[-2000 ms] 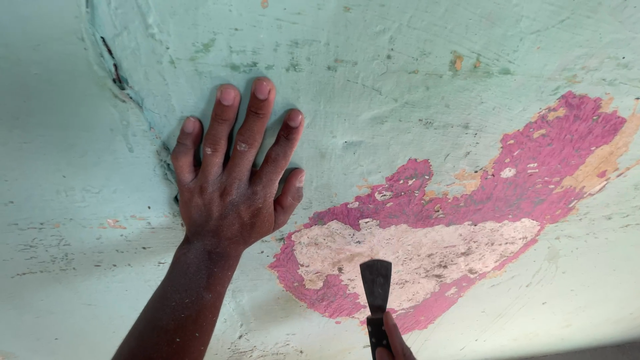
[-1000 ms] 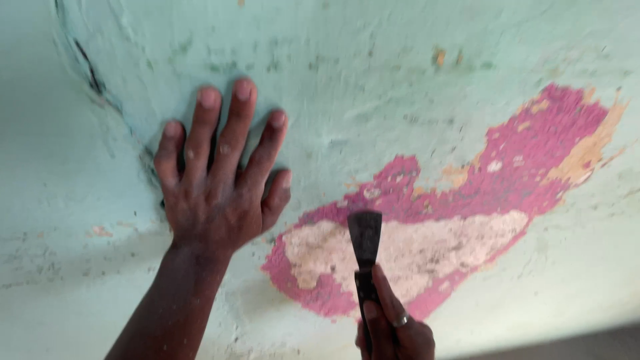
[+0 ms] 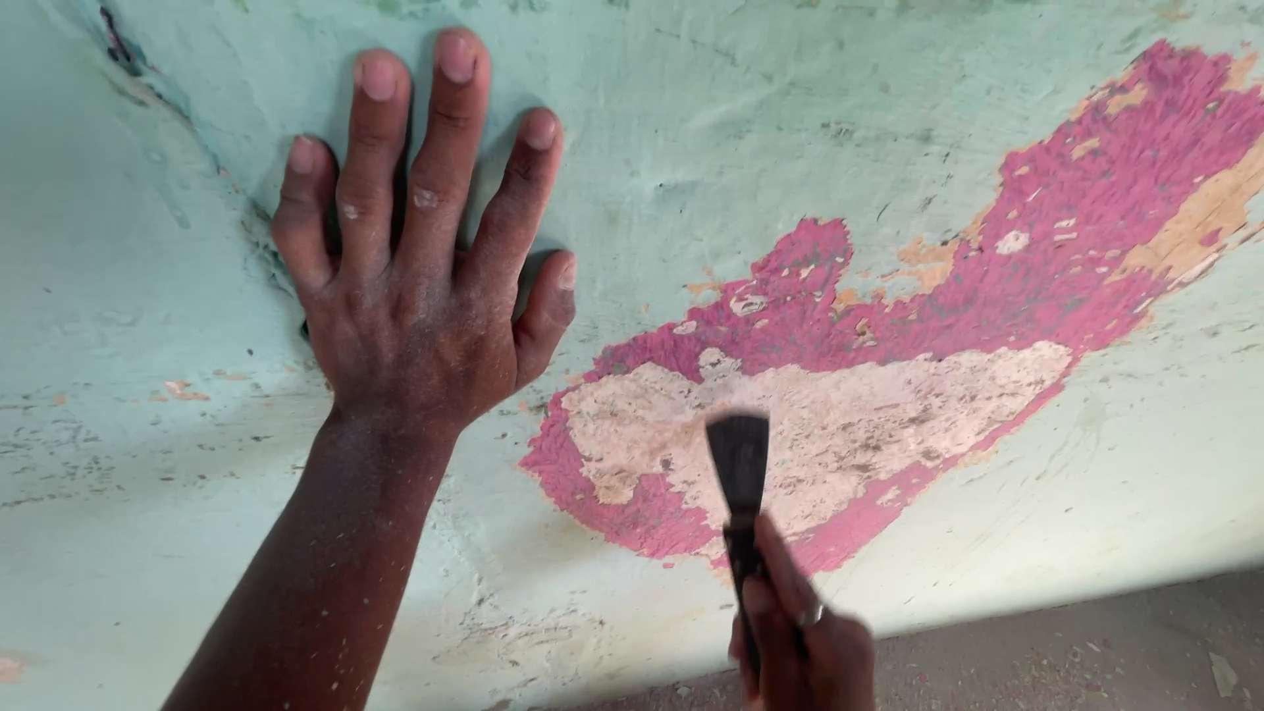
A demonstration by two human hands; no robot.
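Note:
My left hand (image 3: 415,316) lies flat on the pale green painted wall (image 3: 652,109), fingers spread, holding nothing. At lower right, my right hand (image 3: 805,632) is closed around the black handle of a paint scraper (image 3: 741,459), with a ring on one finger. The scraper's blade points up the wall, over a patch of bare whitish plaster (image 3: 869,425). Around that patch runs a ragged area of pink paint (image 3: 1066,257), edged with tan spots. Whether the blade touches the plaster, I cannot tell.
A dark crack (image 3: 123,49) runs down the wall at upper left and passes behind my left hand. Below the wall at lower right is a grey floor (image 3: 1066,642) strewn with small paint flakes. Scuffs and chipped spots mark the green paint.
The scraper was over the plaster two seconds ago, rose to the pink paint's edge a second ago, and is now lower over the plaster. My left hand stays pressed to the wall.

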